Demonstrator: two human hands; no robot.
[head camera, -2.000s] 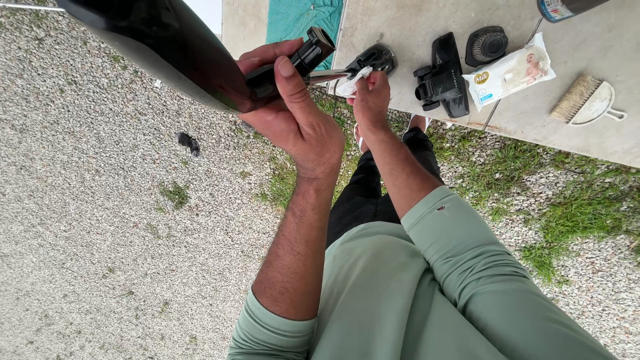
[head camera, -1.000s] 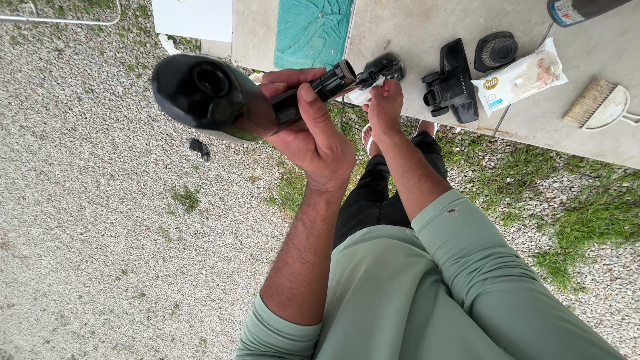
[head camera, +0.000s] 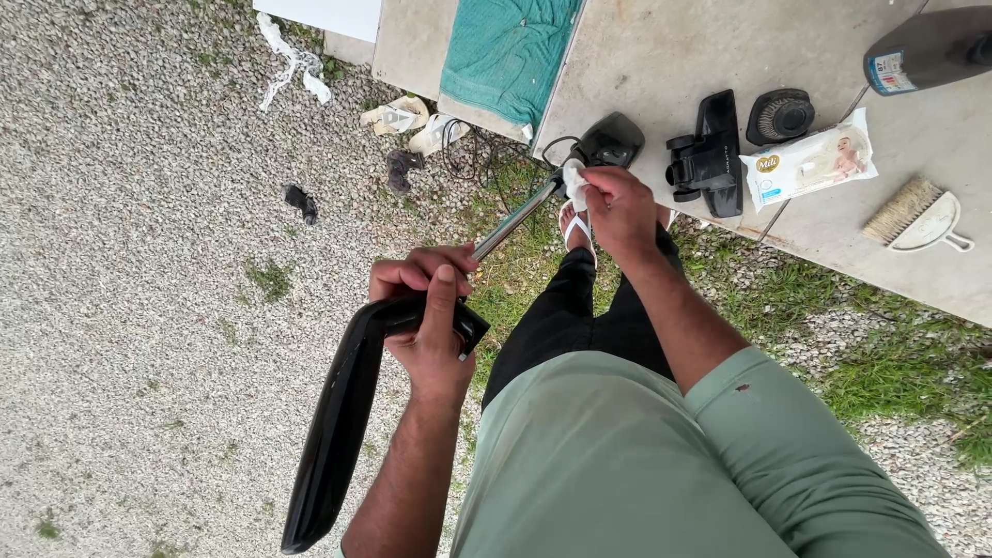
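My left hand (head camera: 430, 310) is closed around the black plastic handle section (head camera: 337, 418) of what looks like a stick vacuum cleaner, its long curved part hanging toward the lower left. From that hand a chrome metal tube (head camera: 515, 221) runs up and right to a black plastic part (head camera: 612, 142) at the edge of the concrete. My right hand (head camera: 622, 213) pinches a white wipe (head camera: 574, 184) against the tube's far end, next to a black collar. To the right on the concrete lie a black vacuum floor head (head camera: 717, 155) and a pack of wet wipes (head camera: 810, 160).
A round black vacuum part (head camera: 780, 116), a dark bottle-shaped container (head camera: 930, 50) and a hand brush (head camera: 922, 213) lie on the concrete. A teal cloth (head camera: 508, 58) is at the top. Flip-flops (head camera: 395, 116), a black cable (head camera: 484, 155) and a dark rag (head camera: 301, 204) lie on the gravel.
The black handle section has swung from the upper left to the lower left. My left hand has moved down and left with it, and more of the chrome tube shows.
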